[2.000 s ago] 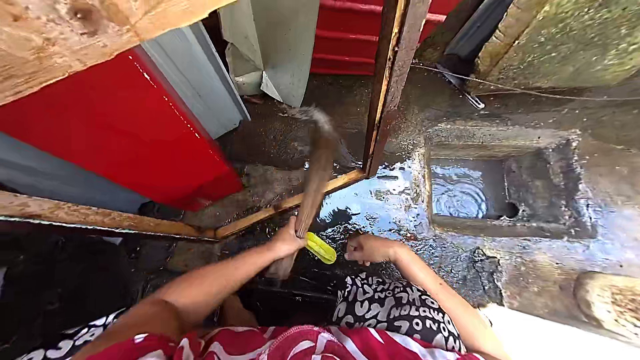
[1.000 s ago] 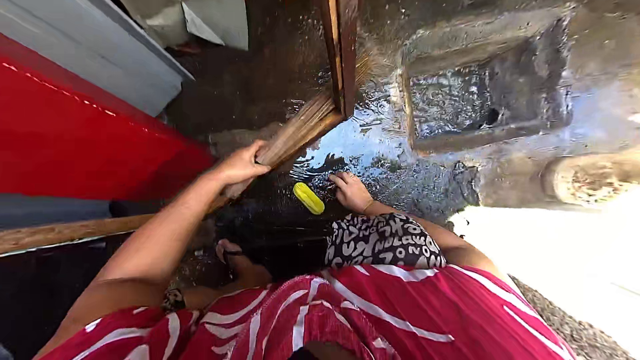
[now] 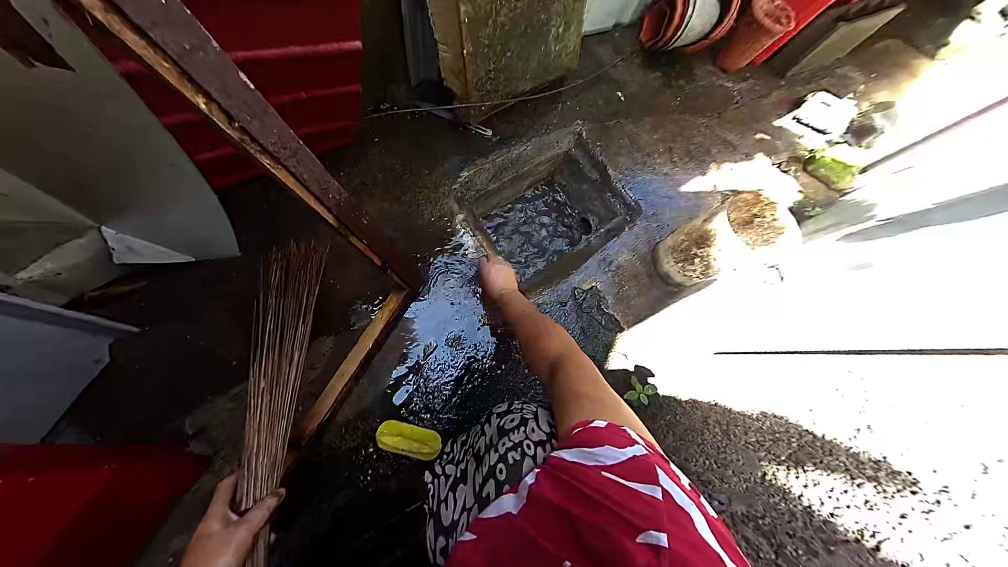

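My left hand point(image 3: 230, 526) is closed around the lower end of a stick broom point(image 3: 279, 378), whose bristle tips point up and away at the lower left. My right hand point(image 3: 498, 277), somewhat blurred, reaches out to the near left corner of a sunken concrete basin point(image 3: 543, 220) that holds rippling water. Its fingers are partly hidden, and whether they grip anything is unclear. A yellow oblong plastic piece point(image 3: 408, 439), perhaps a scrub brush, lies on the wet floor to the left of my patterned shorts.
A wooden frame point(image 3: 358, 362) stands between the broom and the basin. Red corrugated sheets point(image 3: 291, 87) and pale panels point(image 3: 142, 244) are at the left. Beyond the basin stands a mossy concrete block point(image 3: 516, 47), with a thin cord on the floor. Round concrete pieces point(image 3: 693, 252) lie at right.
My right hand has moved from near the yellow piece out to the basin. The broom in my left hand has swung clear of the wooden frame, to its left. The view has shifted.
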